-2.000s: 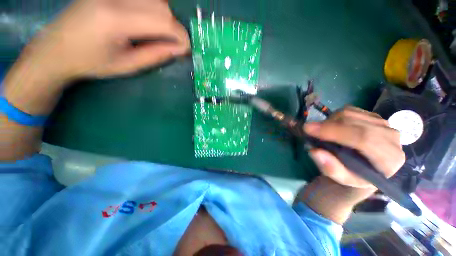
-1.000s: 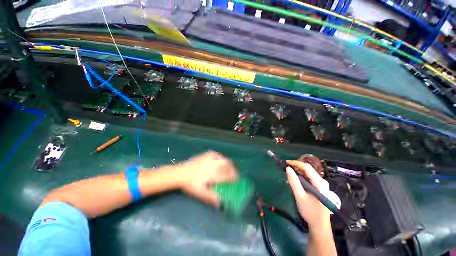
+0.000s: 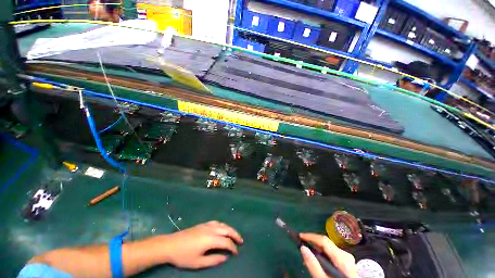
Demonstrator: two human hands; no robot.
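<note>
My left hand (image 3: pixel 209 245), with a blue strap (image 3: pixel 116 255) on the wrist, is just above or on the green mat, fingers loosely curved and apart, with nothing visible in it. My right hand (image 3: pixel 325 259), cut off by the bottom edge, holds the black soldering iron (image 3: pixel 293 234), its tip pointing up and left. A populated board (image 3: pixel 221 177) lies near the front edge of the dark belt, beyond my left hand. A thin pale strand (image 3: pixel 173 222) lies near the left forearm.
Populated boards (image 3: pixel 308 183) lie in rows along the belt. A yellow tape roll (image 3: pixel 343 228) and black equipment (image 3: pixel 429 252) are at the right. A brown stick (image 3: pixel 103 195) and a clear bag of small dark parts (image 3: pixel 42 200) are at the left. A person's head (image 3: pixel 417 76) shows behind.
The view has tilted up. The green board is gone from my left hand, and a board shows at the belt's near edge. My right hand still holds the iron.
</note>
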